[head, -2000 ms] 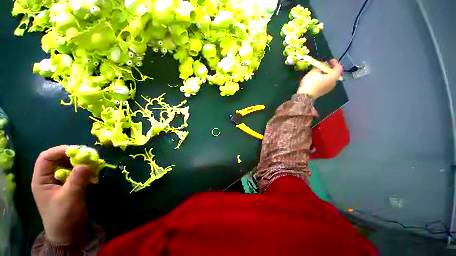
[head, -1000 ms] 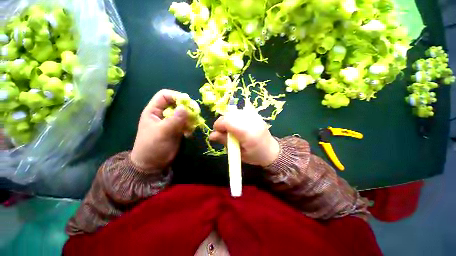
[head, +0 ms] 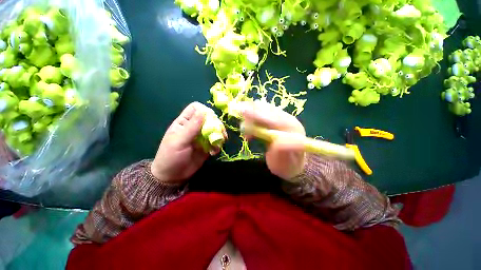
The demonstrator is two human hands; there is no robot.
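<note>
My left hand (head: pixel 182 143) holds a lime-green toy figure (head: pixel 213 135) in front of my chest, its hollow rounded part showing at the fingertips. My right hand (head: pixel 282 138), close beside it, holds the trimming knife (head: pixel 316 146). The knife's pale yellow handle points right and is a little blurred. Its blade end near the left hand cannot be made out clearly. Thin yellow-green flash (head: pixel 244 153) lies just below and between the hands. More stringy flash (head: pixel 282 92) lies just above my right hand. A large heap of green figures (head: pixel 364 50) lies at the far side.
A crinkled clear plastic bag (head: pixel 87 124) full of green figures lies at left. Side cutters with yellow-orange handles (head: pixel 373 133) lie at right, partly behind the knife handle. A tight row of figures (head: pixel 460 79) is at far right. The dark green table's front edge (head: pixel 427 191) curves near me.
The knife handle has swung from pointing down towards me to pointing right. The figure in my left hand now shows its hollow part. The view has shifted slightly.
</note>
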